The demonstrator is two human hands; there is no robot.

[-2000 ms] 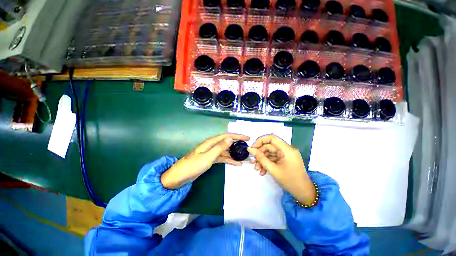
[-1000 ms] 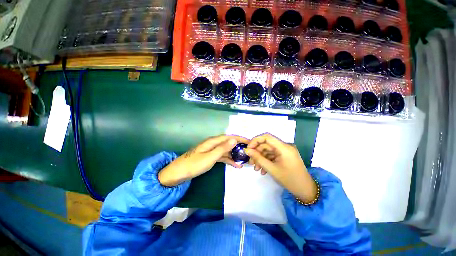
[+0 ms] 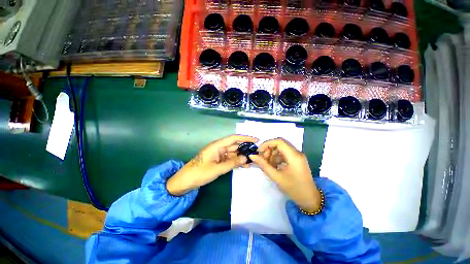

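A short round black part, likely a lens assembly (image 3: 248, 149), is held between both hands above the narrow white paper sheet (image 3: 263, 201). My left hand (image 3: 219, 157) grips it from the left with thumb and fingers. My right hand (image 3: 281, 161) touches its right side with thumb and fingertips; the fingers cover part of it. No small piece can be made out at the fingertips. Rows of similar black parts stand in the clear blister tray (image 3: 309, 114) beyond the hands.
The red carrier tray (image 3: 185, 62) lies under the blister tray. White sheets (image 3: 371, 175) are at right, a translucent stack (image 3: 451, 139) at far right. At left are a white tag (image 3: 61, 126), cables (image 3: 80, 139), a control box (image 3: 36, 36) and a greyish tray (image 3: 123, 31) on a wooden board (image 3: 108, 68).
The black part has turned between the fingers and its face shows less. My right thumb has moved to its lower edge, and my left fingers have shifted around it. The view has moved slightly.
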